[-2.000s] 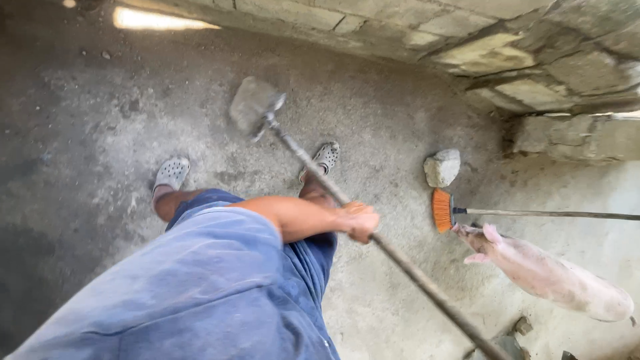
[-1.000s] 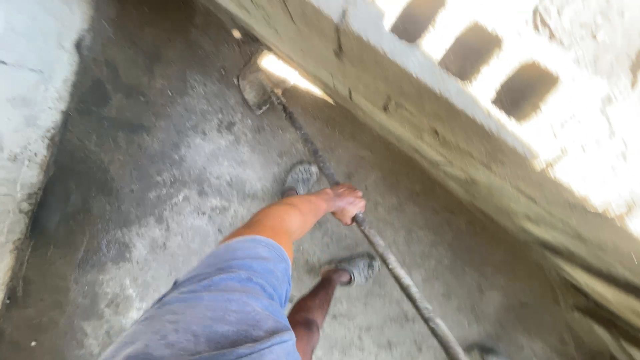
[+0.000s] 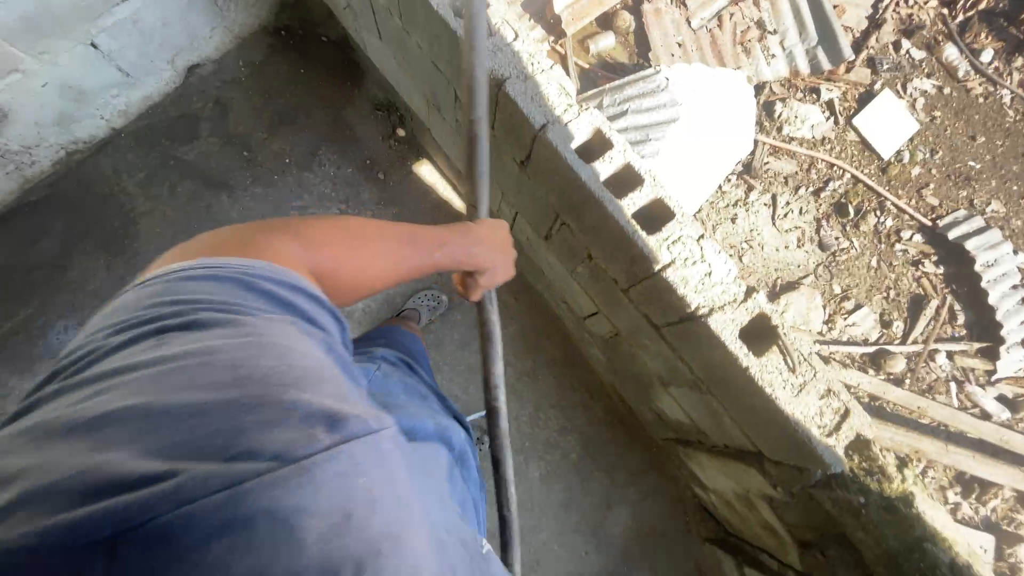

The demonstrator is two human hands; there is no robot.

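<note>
My left hand (image 3: pixel 486 258) is closed around the long, dark metal handle of a shovel (image 3: pixel 478 112). The handle crosses the view from the top edge to the bottom edge, passing over the hollow-block wall in its upper part. Its blade is out of view. My left arm reaches across from the left, above my shorts and one grey clog (image 3: pixel 424 306) on the concrete floor (image 3: pixel 320 160). My right hand is not in view; my shirt and the lower edge of the frame may hide it.
A low hollow-block wall (image 3: pixel 592 280) runs diagonally at my right, with open cells along its top. Beyond it lie corrugated metal sheets (image 3: pixel 632 108), a white square piece (image 3: pixel 885 124), wooden boards (image 3: pixel 944 412) and leaf litter. A pale wall (image 3: pixel 96 72) stands at upper left.
The shovel's blade, over the floor near the block wall a second ago, has left the view, and the handle now crosses the wall's top. The view has swung toward the ground outside.
</note>
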